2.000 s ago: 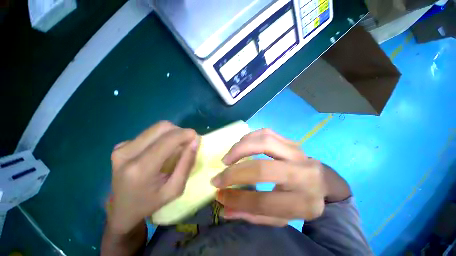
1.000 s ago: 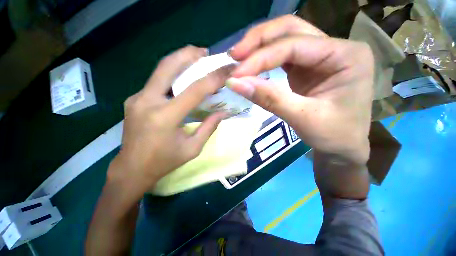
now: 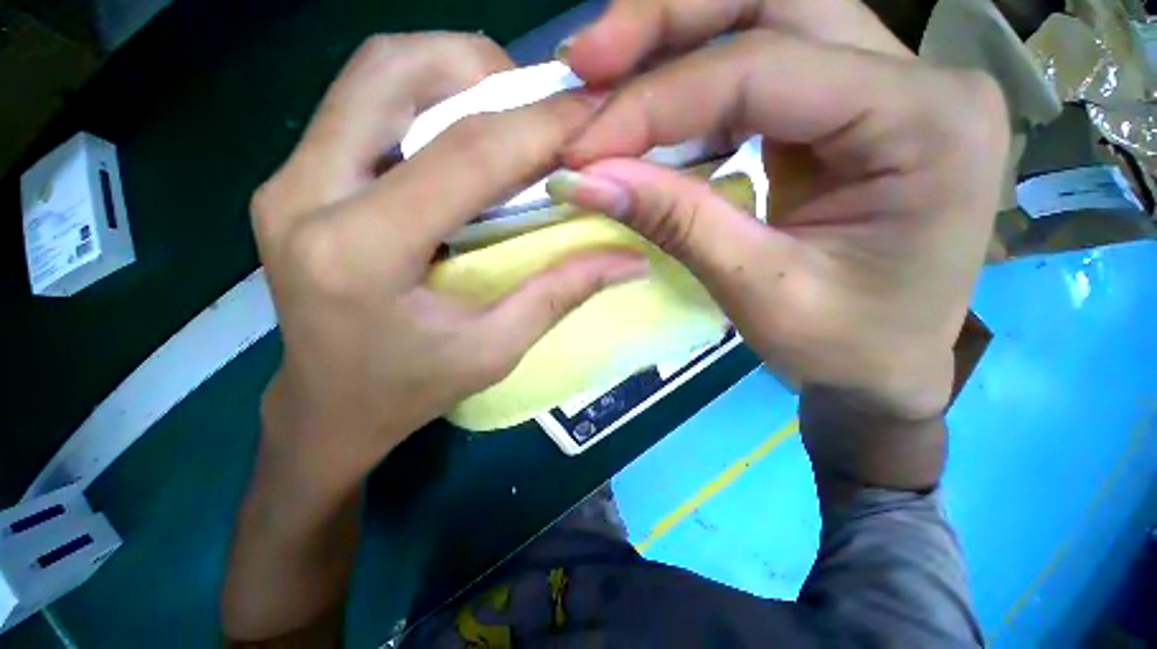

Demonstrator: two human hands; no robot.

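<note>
My left hand [image 3: 381, 241] holds the pale yellow label sheet [image 3: 571, 323], which is bent over between its thumb and fingers. The folded part of the sheet shows white above the fingers. My right hand [image 3: 812, 190] is beside it, thumb and index finger pinched together at the sheet's upper edge, near the left fingertips. Whether a small sticker is between these fingertips cannot be made out. The bench scale [image 3: 571, 435] lies behind the sheet and hands; only a lower corner and part of its dark panel show.
A white retail box [image 3: 76, 216] stands at upper left. More white boxes [image 3: 51, 552] with dark slot marks are at the lower left edge. Crumpled brown paper [image 3: 990, 64] is at upper right. A brown carton edge [image 3: 969, 355] shows beside my right wrist above the blue floor [image 3: 1066, 418].
Both hands first rose from low in front of my body to over the scale. Since then they moved slightly up, and the yellow sheet is bent more. The view has shifted, moving the white boxes left.
</note>
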